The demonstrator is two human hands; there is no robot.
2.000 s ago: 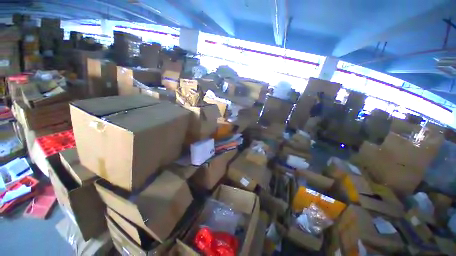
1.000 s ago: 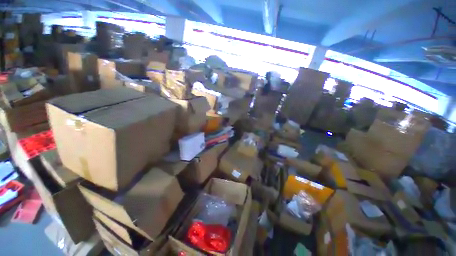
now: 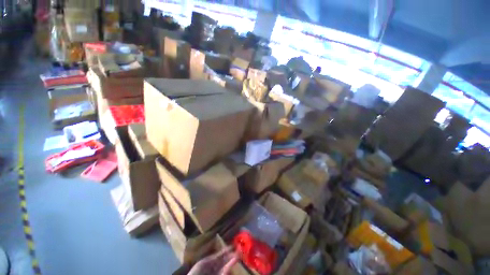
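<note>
An open brown carton (image 3: 300, 219) stands at the bottom centre, with a bright red bundle (image 3: 254, 252) and crinkled clear plastic (image 3: 264, 225) inside. My left hand (image 3: 216, 263) is at the bottom edge, blurred and partly cut off. Its fingers point towards the red bundle at the carton's left wall. The frame does not show clearly whether they touch or hold it. My right hand is not in view.
A large closed carton (image 3: 188, 121) sits on open cartons, with a white small box (image 3: 258, 152) beside it. An orange-yellow carton (image 3: 379, 243) lies right among heaped cartons. Red trays (image 3: 75, 156) lie on the floor at left, near a yellow-black line (image 3: 22, 198).
The view has swung left, so the cartons sit further right and more floor shows at left. My left hand has come in at the bottom edge beside the red bundle.
</note>
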